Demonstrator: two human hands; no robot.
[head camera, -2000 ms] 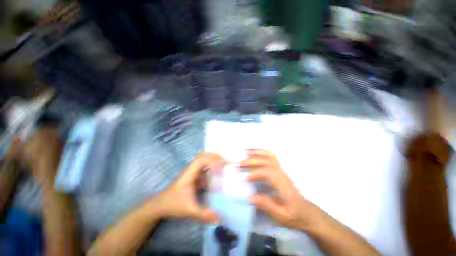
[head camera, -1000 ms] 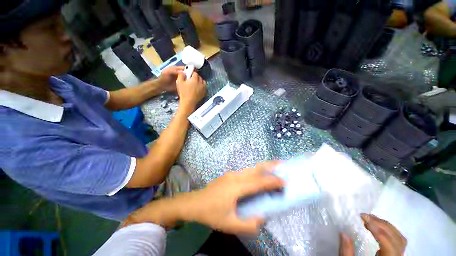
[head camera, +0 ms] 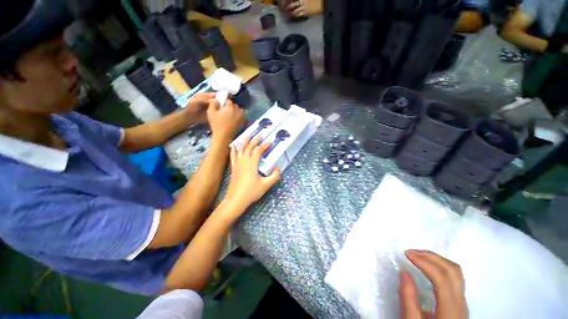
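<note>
Two white retail cartons, each with a dark round-headed appliance printed on it, lie side by side on the bubble wrap. My left hand [head camera: 249,171] reaches over to their near ends, with its fingers and thumb around the near end of the right carton [head camera: 289,140]. My right hand [head camera: 436,280] is at the lower right, cut off by the bottom edge, over the white sheets [head camera: 511,261]. Its thumb and fingers are apart. Thin see-through plastic seems to lie beside its fingertips; its edges are hard to make out.
A seated person in a blue shirt [head camera: 81,180] at left holds a white appliance [head camera: 225,84]. Small black parts with pale tips [head camera: 342,154] lie mid-bench. Stacked dark housings [head camera: 430,140] stand behind the white sheets, with more [head camera: 286,65] at back. Other people's hands and arms show at the far edge.
My left hand has carried a carton leftward onto the bench beside the neighbour's carton. The view swung left earlier. My right hand remains over the white sheets.
</note>
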